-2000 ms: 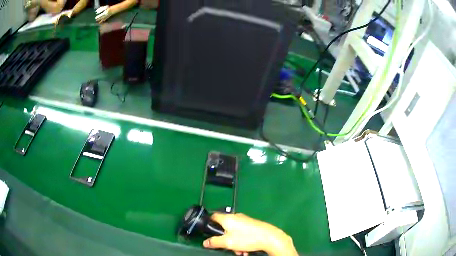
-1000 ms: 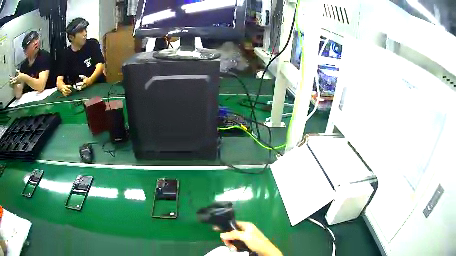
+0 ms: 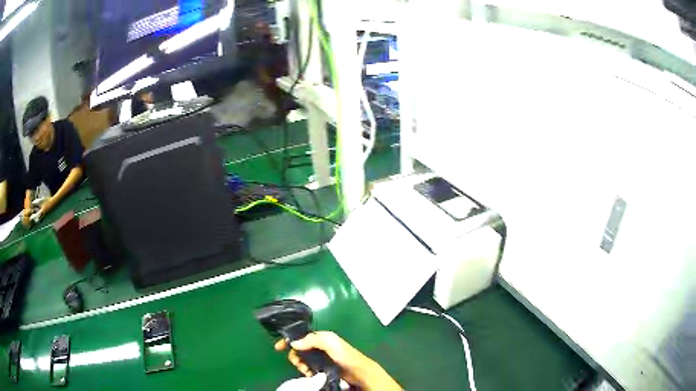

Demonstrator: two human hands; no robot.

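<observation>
My right hand point(image 3: 343, 359) is bare and grips the handle of a black barcode scanner point(image 3: 286, 317), its rounded head pointing up and left over the green surface point(image 3: 221, 336). A white-gloved hand, apparently my left hand point(image 3: 300, 384), is at the bottom edge beside the scanner handle. It is mostly cut off and its fingers cannot be made out. A dark phone frame point(image 3: 158, 342) lies to the left of the scanner, apart from it. A second phone frame point(image 3: 59, 360) and a third point(image 3: 14, 361) lie farther left.
A black computer tower point(image 3: 172, 206) with a monitor point(image 3: 164, 42) on it stands behind. At right are a white box-shaped device point(image 3: 469, 267), a leaning white panel point(image 3: 385, 260), a white cable point(image 3: 467, 344) and a white cabinet point(image 3: 534, 176). A person point(image 3: 53, 160) sits far left.
The view has swung right, so the phone frames show farther left. The scanner has left the nearest frame. A dark rectangular piece now shows on the white device's top.
</observation>
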